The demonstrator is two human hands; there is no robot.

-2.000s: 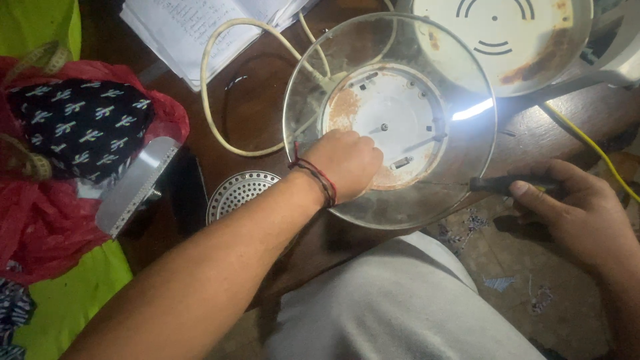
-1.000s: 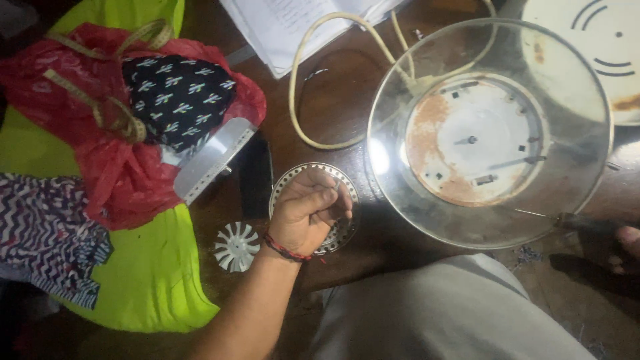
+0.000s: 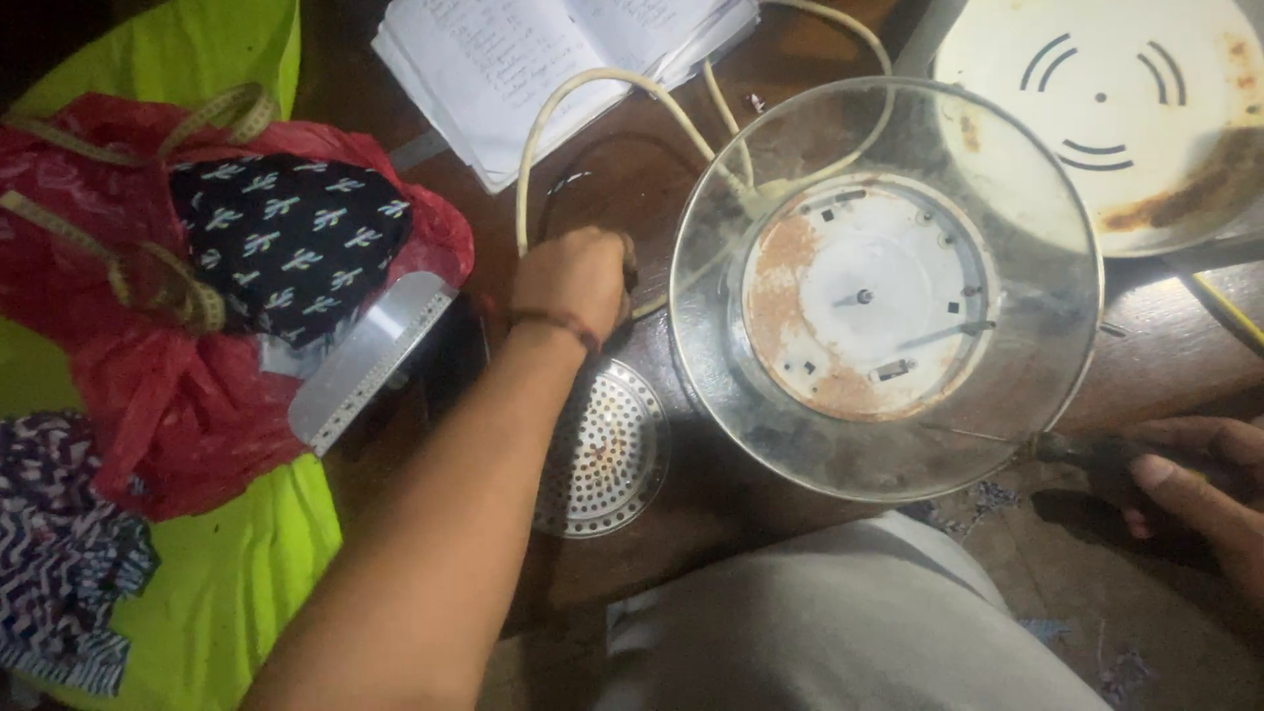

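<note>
My left hand (image 3: 575, 276) hangs over the dark wooden table, its fingers curled and turned away, so whether it holds anything is hidden. Just below it lies a round perforated metal disc (image 3: 607, 449), partly covered by my forearm. At the lower right my right hand (image 3: 1185, 474) grips a screwdriver (image 3: 1071, 446) by its dark handle, the thin shaft pointing left across the rim of a round clear bowl (image 3: 1027, 395). Seen within the bowl is a white round metal plate (image 3: 849, 296) with brown rust stains, a small central spindle and several slots.
A cream cable (image 3: 553, 104) loops behind the bowl, beside an open notebook (image 3: 494, 89). At the upper right is a rust-stained white appliance base (image 3: 1096, 59). On the left lie a red plastic bag (image 3: 148, 395), patterned black cloth (image 3: 296, 237), a tape measure (image 3: 188, 291) and a perforated metal strip (image 3: 370, 360).
My left hand was at the plate two seconds ago, then over the perforated disc; now it is above that disc, near the cable. My right hand keeps the screwdriver by the bowl's rim.
</note>
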